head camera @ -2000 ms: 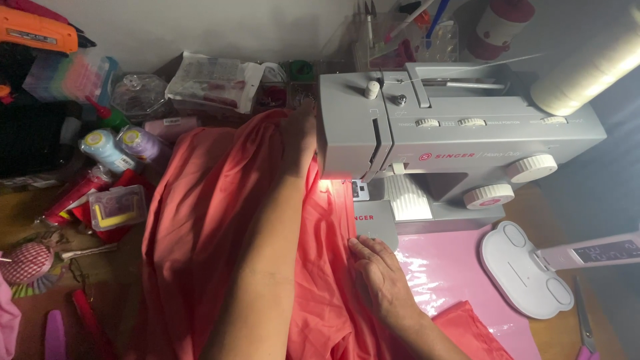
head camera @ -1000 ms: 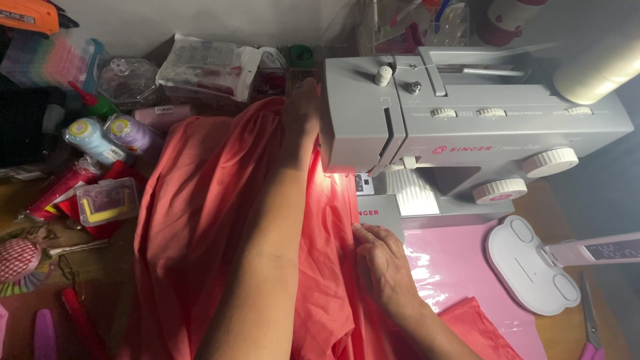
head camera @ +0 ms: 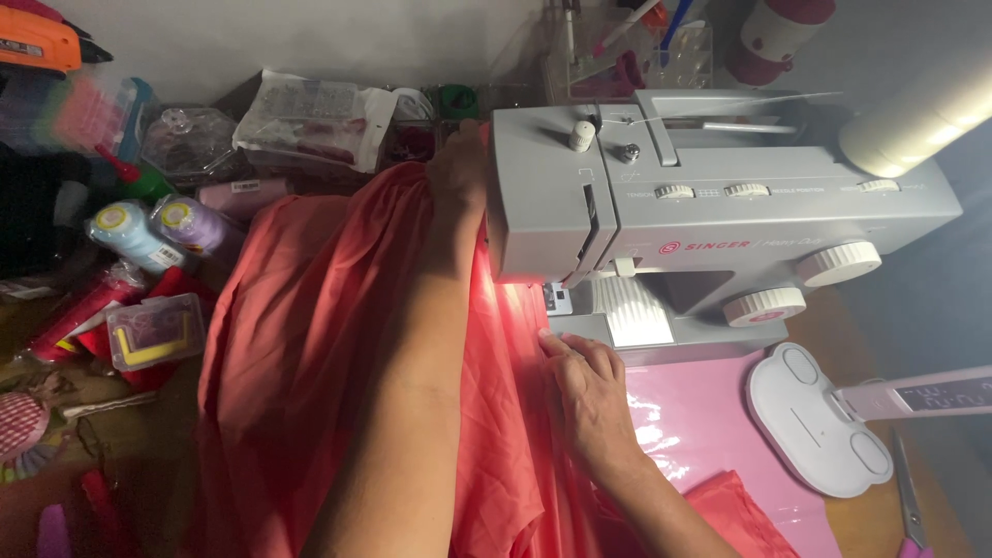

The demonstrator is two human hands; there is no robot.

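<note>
A coral-red fabric (head camera: 310,325) lies bunched over the table and runs under the head of a grey Singer sewing machine (head camera: 697,209), whose lamp lights it. My left hand (head camera: 457,170) is beyond the needle area, left of the machine head, on the far part of the fabric; its fingers are in shadow and partly hidden. My right hand (head camera: 581,384) rests in front of the machine bed, fingertips on the fabric's right edge, fingers bent. The needle and presser foot are mostly hidden behind the machine head.
Thread cones (head camera: 139,232), a small plastic case (head camera: 155,332) and a checkered pincushion (head camera: 22,422) lie at left. Plastic boxes (head camera: 310,124) line the wall. At right are a pink glossy sheet (head camera: 713,418), a white lamp base (head camera: 821,422), scissors (head camera: 908,496) and a large thread cone (head camera: 914,116).
Both hands stay at the fabric, the left beyond the machine head and the right in front. The view has shifted slightly. Nothing else has plainly changed.
</note>
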